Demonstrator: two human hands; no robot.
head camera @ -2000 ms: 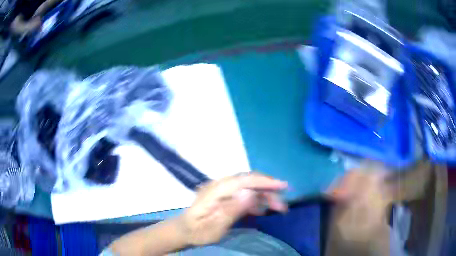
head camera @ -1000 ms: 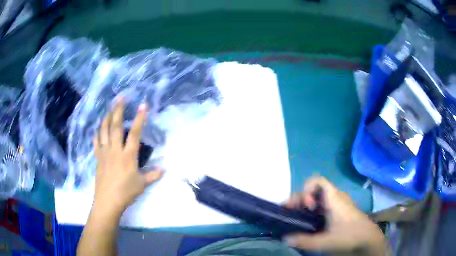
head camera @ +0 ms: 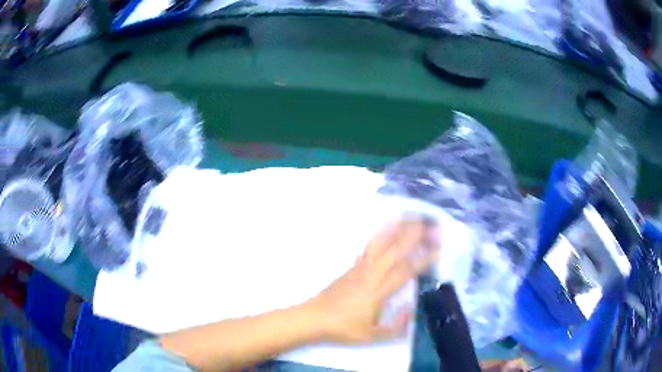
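Observation:
A large white sheet (head camera: 276,247) lies before me. My left hand (head camera: 363,290) reaches across it from lower left, blurred, fingertips at the edge of a crinkled clear bag (head camera: 464,182) with dark contents; whether it grips the bag cannot be told. A thick black cylindrical tool, resembling an electric screwdriver (head camera: 450,327), stands out from the bottom edge beside my left hand, its tip near the fingers. Only a sliver of my right hand (head camera: 506,365) shows at the bottom edge, right of the tool; its hold is hidden.
Another clear bag (head camera: 134,171) with black parts lies at left, beside a round clear item (head camera: 27,218). A blue tray (head camera: 537,290) holding a metal-and-white device (head camera: 591,254) stands at right. Thin black curved bands (head camera: 454,73) lie on the green conveyor (head camera: 327,73) behind.
The larger bag has moved from the sheet's left part to its right side, beside the tray. My left hand has moved right. My right hand has dropped mostly out of view; the tool now points upward.

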